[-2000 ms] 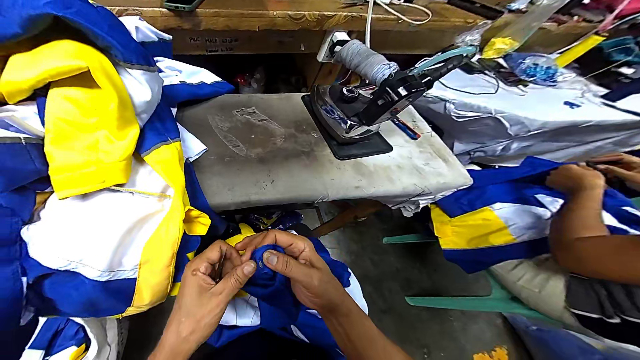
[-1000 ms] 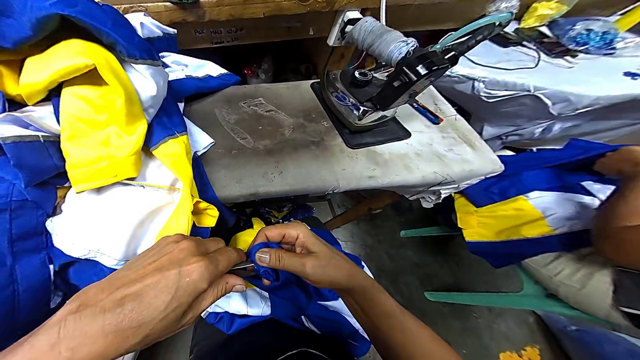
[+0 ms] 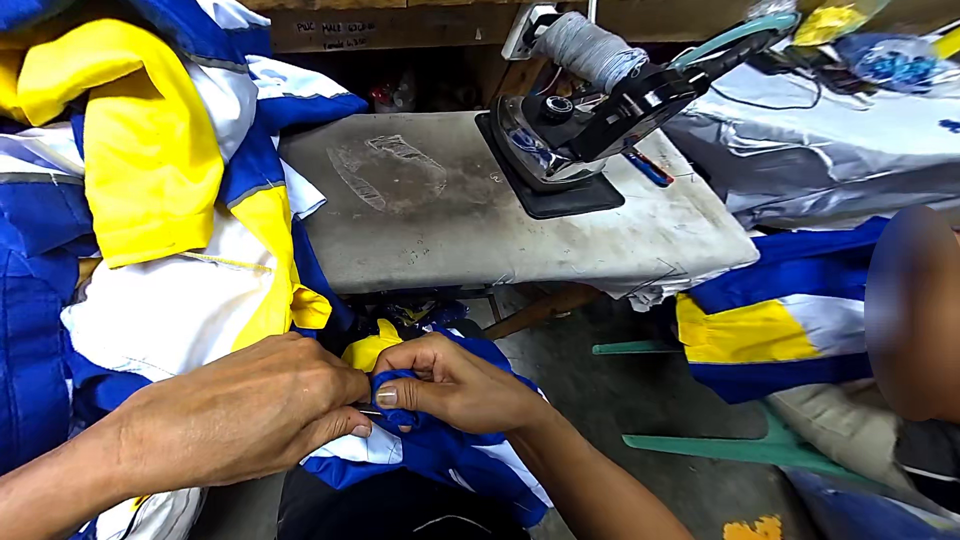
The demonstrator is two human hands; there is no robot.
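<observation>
My right hand (image 3: 457, 382) pinches a bunched fold of a blue, white and yellow garment (image 3: 465, 442) that lies over my lap. Close beside it, my left hand (image 3: 247, 405) is closed on a small thin metal tool (image 3: 367, 409), whose tip shows at the blue fold; the rest of it is hidden in my fingers, so its kind cannot be told. A large heap of blue, yellow and white garments (image 3: 150, 172) rises at the left, behind my left hand.
An electric iron (image 3: 570, 127) with a grey cord-wrapped handle part rests on a black pad on the padded ironing board (image 3: 390, 247). A blue and red tool (image 3: 649, 166) lies beside it. At right, a seated person (image 3: 915, 315) has a similar garment (image 3: 772, 322).
My left hand has turned palm down and now holds a thin metal tool at the fold, not visible two seconds ago. The person at right has leaned into view.
</observation>
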